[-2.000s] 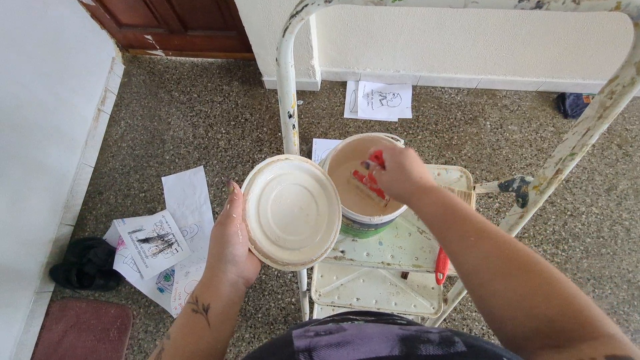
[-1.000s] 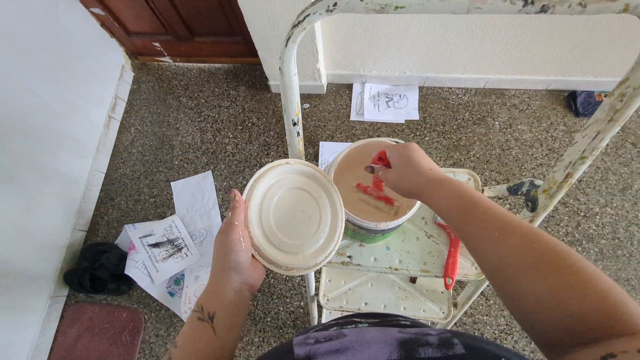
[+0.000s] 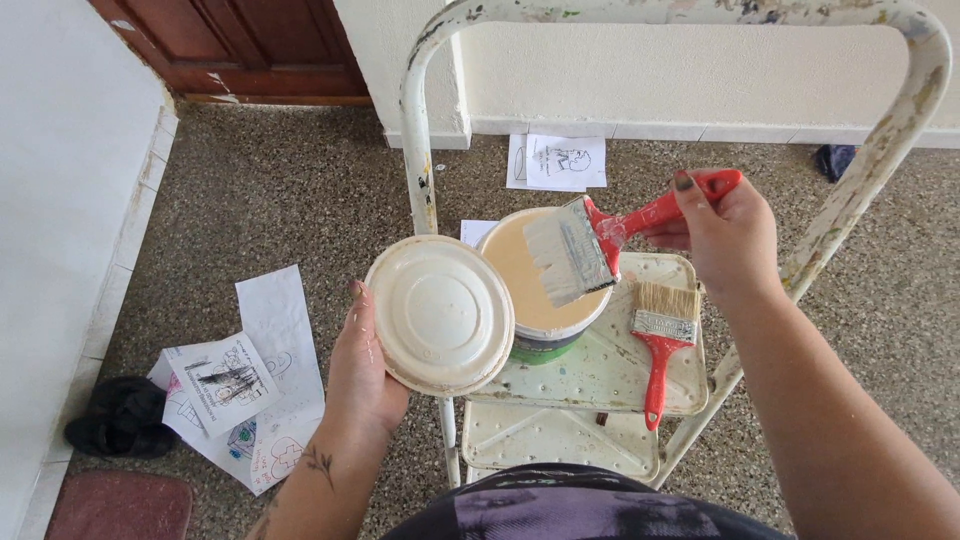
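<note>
My left hand [image 3: 367, 367] holds a round white plastic lid [image 3: 439, 315] by its edge, beside the paint bucket [image 3: 547, 330]. Cream paint fills much of that bucket, which stands on the top step of a paint-stained stepladder [image 3: 671, 394]. In my right hand [image 3: 724, 229] is the red handle of a wide paintbrush [image 3: 615, 229]; its bristles, coated in pale paint, are over the bucket's mouth. A second red-handled paintbrush [image 3: 656, 367] with tan, dry-looking bristles lies on the step to the right of the bucket.
The ladder's metal rail [image 3: 420, 135] arches around the bucket. Printed and drawn papers [image 3: 281, 375] lie on the speckled floor at left, near a black item [image 3: 124, 416] and a reddish mat [image 3: 120, 506]. More papers [image 3: 566, 161] are by the far wall, left of a dark blue item [image 3: 835, 161].
My right hand has lifted the paintbrush out of the bucket and moved right; the bristles now show. My left hand still holds the lid. The second brush's bristles, hidden behind my arm before, are visible.
</note>
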